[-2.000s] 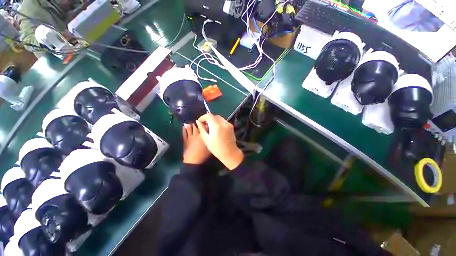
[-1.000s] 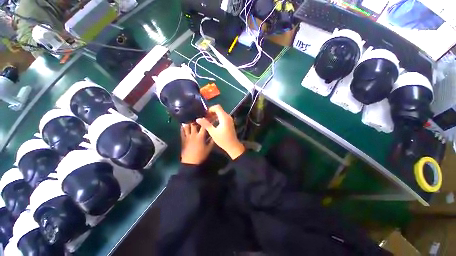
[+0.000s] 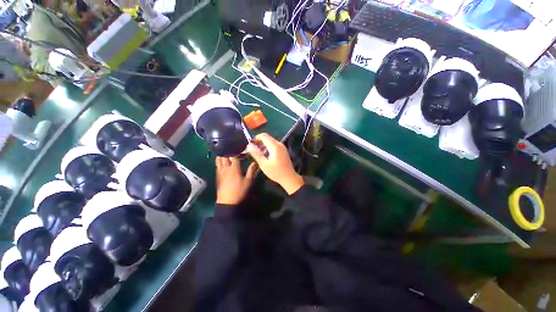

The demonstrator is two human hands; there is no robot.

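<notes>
A dome camera (image 3: 220, 130) with a white hood and a glossy black ball stands on the green bench in front of me. My left hand (image 3: 233, 181) is at its lower edge, palm down, fingertips by the ball and thumb apart; I cannot tell whether it grips anything. My right hand (image 3: 275, 161) is at the camera's right side, with thumb and fingertips together at a thin white piece (image 3: 246, 133) beside the ball. The fingertips partly hide what they touch. A small orange block (image 3: 255, 119) lies just right of the camera.
Rows of dome cameras (image 3: 121, 234) stand at left. Three more (image 3: 451, 96) stand below the keyboard (image 3: 420, 33). White cables (image 3: 280, 79) tangle behind the camera. A white and dark red strip (image 3: 177, 106) lies at its left. Yellow tape (image 3: 526, 208) sits at the right bench edge.
My hands have moved a little apart. The left hand's thumb is now spread away from the right hand, which stays at the camera's right side. The view has shifted slightly.
</notes>
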